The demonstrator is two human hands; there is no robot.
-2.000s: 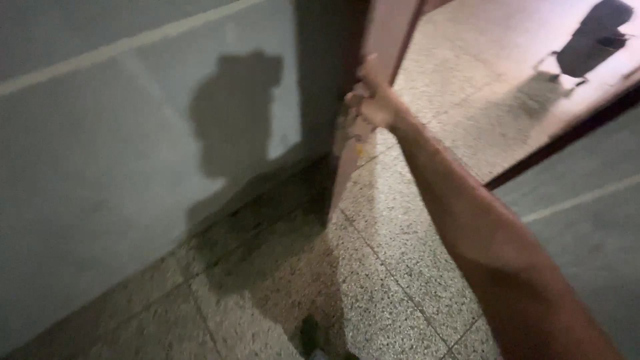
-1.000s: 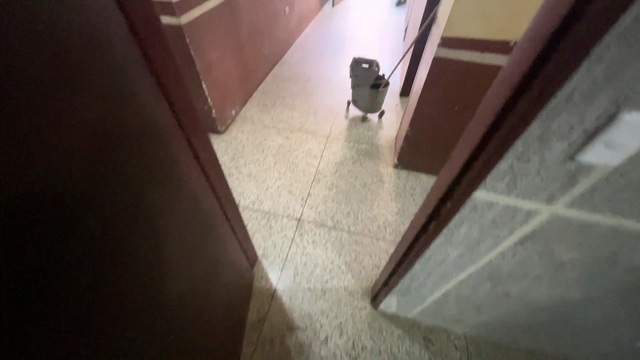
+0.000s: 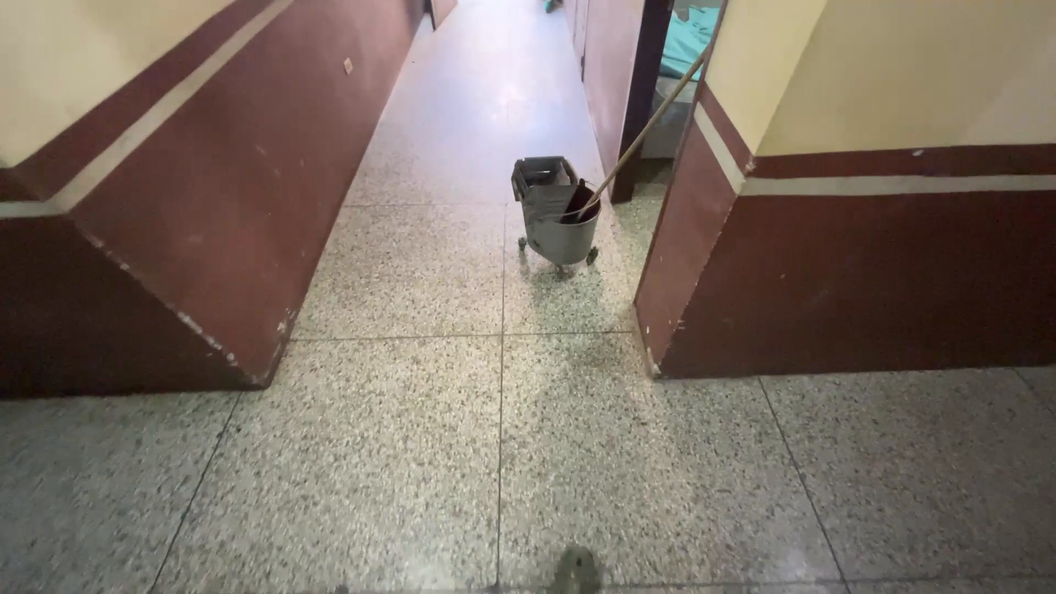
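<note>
Neither my left hand nor my right hand shows in the head view. Ahead on the speckled floor stands a grey wheeled mop bucket [image 3: 559, 239] with a wringer [image 3: 544, 175] at its back left. A long mop handle [image 3: 648, 130] slants out of the bucket toward the upper right, against the edge of the doorway. The lower end of the mop is hidden inside the bucket.
A corridor floor [image 3: 445, 272] runs ahead between a left wall [image 3: 247, 165] and a right wall corner [image 3: 685, 272], both maroon below and cream above. Turquoise cloth [image 3: 686, 40] shows through a doorway at the upper right. A dark spot [image 3: 576, 569] lies at the bottom edge.
The view has moved out through the doorway toward the corridor. The hand and forearm at the door edge two seconds ago are out of view, and the bucket appears nearer.
</note>
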